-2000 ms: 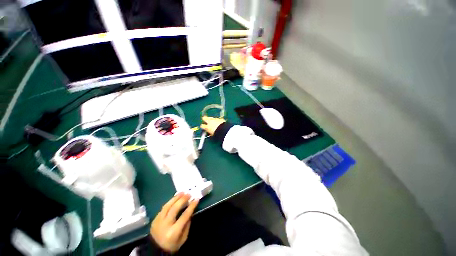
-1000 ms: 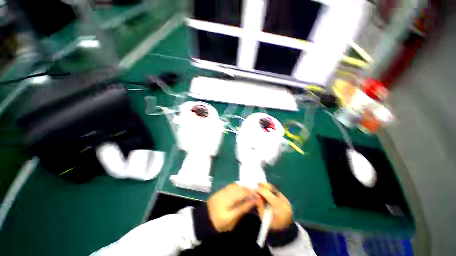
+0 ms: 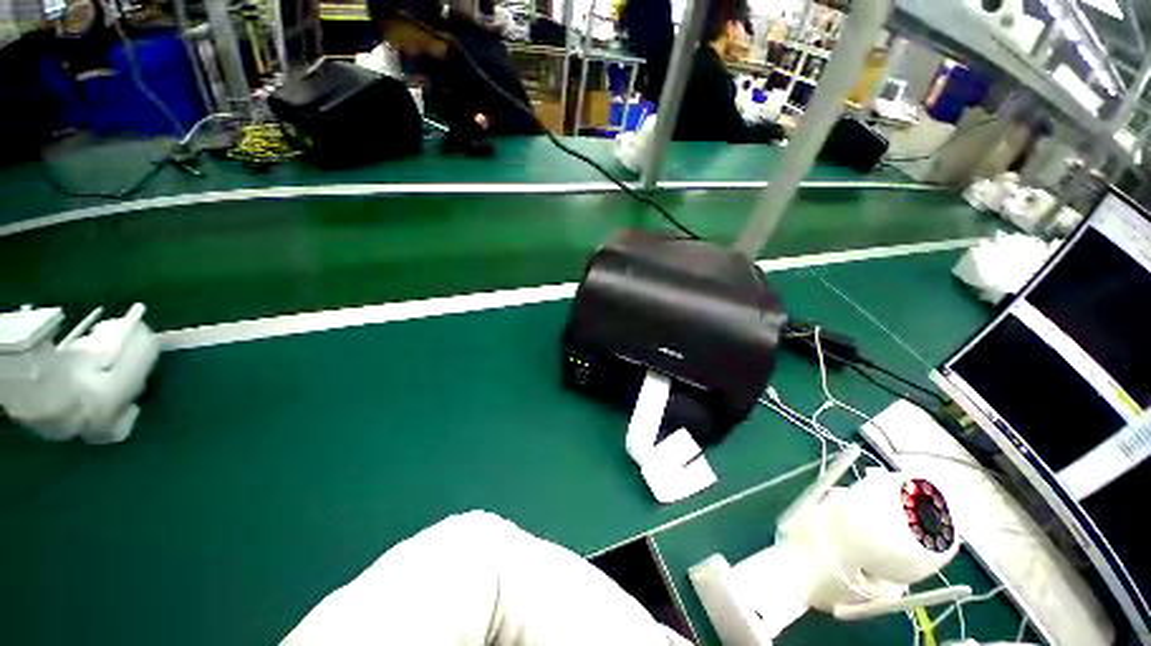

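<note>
A white security camera lies at the lower right, its round head with a ring of reddish LEDs facing right and its base at the left. A black label printer stands in the middle, with a white label strip curling from its front. Another white camera is at the far left. My white sleeve shows at the bottom edge. Both my hands are out of the picture.
A monitor and white keyboard are at the right. Cables run behind the printer and camera. A metal post rises behind the printer. People sit beyond the green bench. A dark gap is at the lower middle.
The view has swung left, bringing in the far-left camera and people. My hands, which were together at the right camera's base, have left the picture. The mouse and bottle are out of view.
</note>
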